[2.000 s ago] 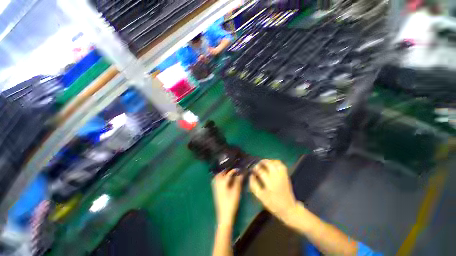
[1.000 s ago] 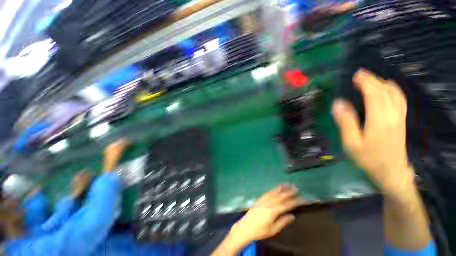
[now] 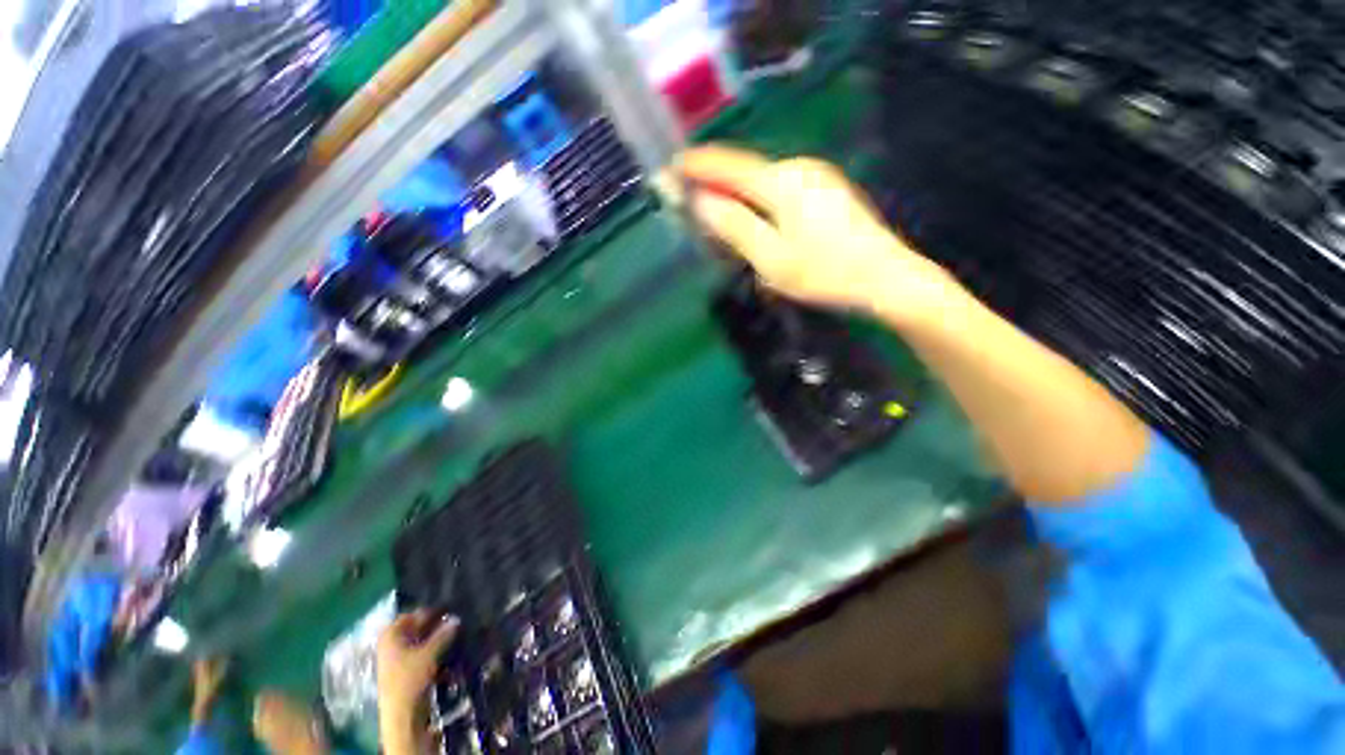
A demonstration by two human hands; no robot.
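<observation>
My right hand (image 3: 804,236) is closed around the red grip (image 3: 718,190) of the toggle clamp, at upper centre. The black press fixture (image 3: 808,387) stands below it on the green mat, with shiny parts on its base and a yellow spot at one corner. My left hand (image 3: 410,671) is low at the left, at the left edge of the black pocketed tray (image 3: 494,538). Its fingertips are bent against dark pockets; blur hides whether they hold a part. Shiny modules lie in the tray's lower pockets.
A tall stack of black trays (image 3: 1092,251) stands at the right. A metal post (image 3: 612,81) rises behind the fixture. More trays (image 3: 140,162) are on the overhead shelf at upper left. Another person's hand (image 3: 283,723) is at the lower left. The bench edge (image 3: 826,597) runs below the fixture.
The view has swung and tilted. My right hand has moved from beside the tray stack onto the clamp's red grip. My left hand has moved from the bench's front edge left to the tray.
</observation>
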